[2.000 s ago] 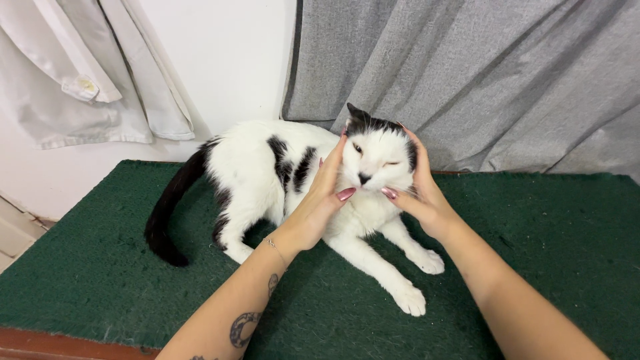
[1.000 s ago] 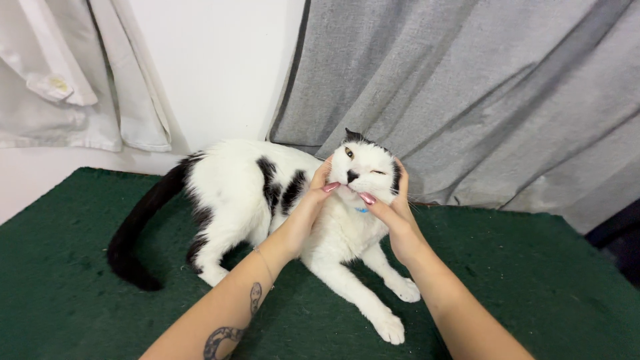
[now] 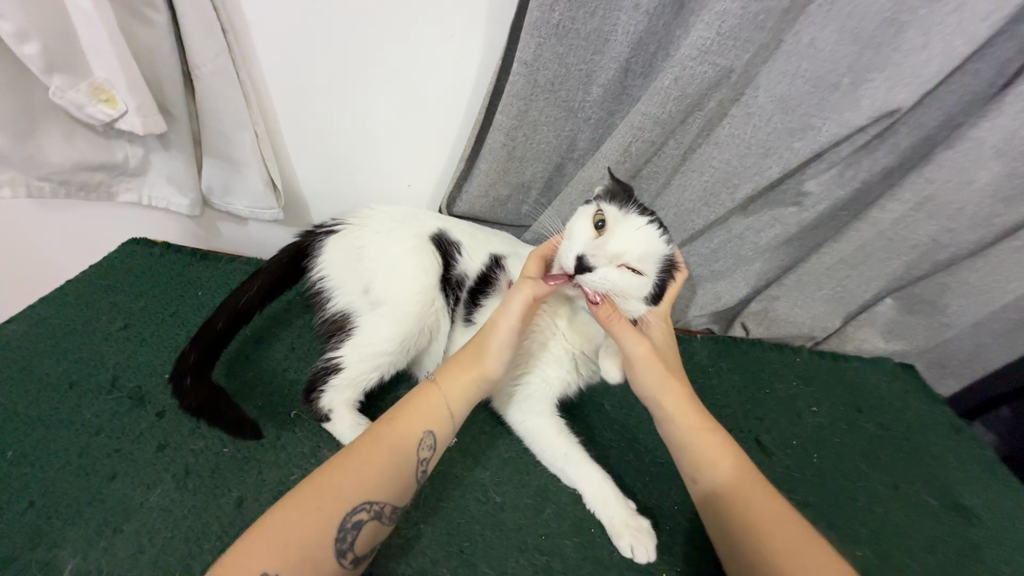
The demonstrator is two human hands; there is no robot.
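A white cat with black patches (image 3: 384, 280) lies on a green carpeted surface (image 3: 768, 448), its black tail curled at the left. My left hand (image 3: 520, 308) cups the side of its jaw, the thumb at the corner of its mouth. On the other side of the head, my right hand (image 3: 644, 336) holds the cheek and jaw, its fingers partly hidden behind the head and its thumb at the lips. The cat's head is tilted, one eye open and the other nearly closed. One front leg stretches toward the near edge; the other paw is lifted beside my right wrist.
A grey curtain (image 3: 720, 160) hangs behind the cat, down to the back edge of the carpeted surface. Pale fabric garments (image 3: 160, 104) hang at the upper left against a white wall (image 3: 368, 104). Something dark (image 3: 996, 408) stands at the far right.
The cat's head has tilted further to the side, with my hands moving along with it. One front paw, on the carpet before, is now raised. My thumbs have shifted to the cat's lips.
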